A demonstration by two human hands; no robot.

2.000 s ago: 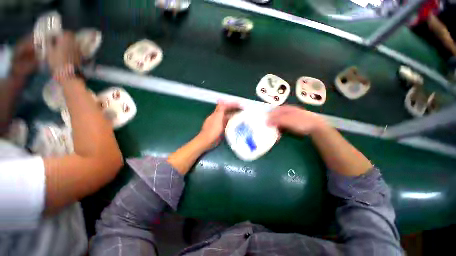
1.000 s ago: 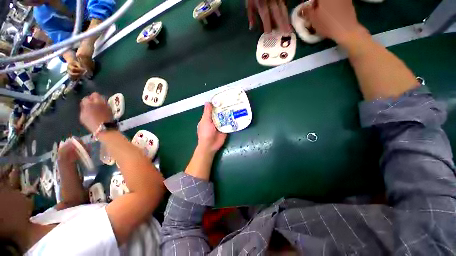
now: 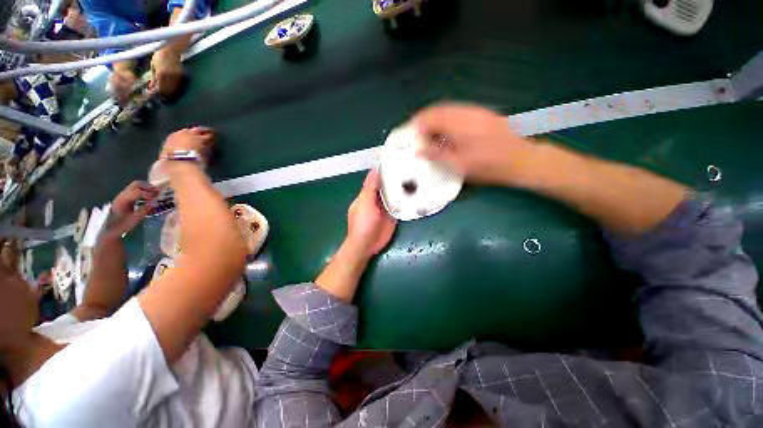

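A white rounded-square unit is held up over the near rail, its front cover facing me with a dotted grille and a dark round opening. My left hand grips its left edge from below. My right hand, blurred, is on or just over the cover's upper right part; its fingertips hide that part. I cannot tell whether it grips the cover. No blue part shows on the unit.
The green belt beyond the metal rail carries half-assembled units and a white cover. A neighbour's arm and several covers are at the left. White tubes hang upper left. Another worker's hands are beyond.
My right hand has come back from the belt to the unit. A cover now shows where blue electronics showed before. The two covers near my right hand on the belt are out of sight there.
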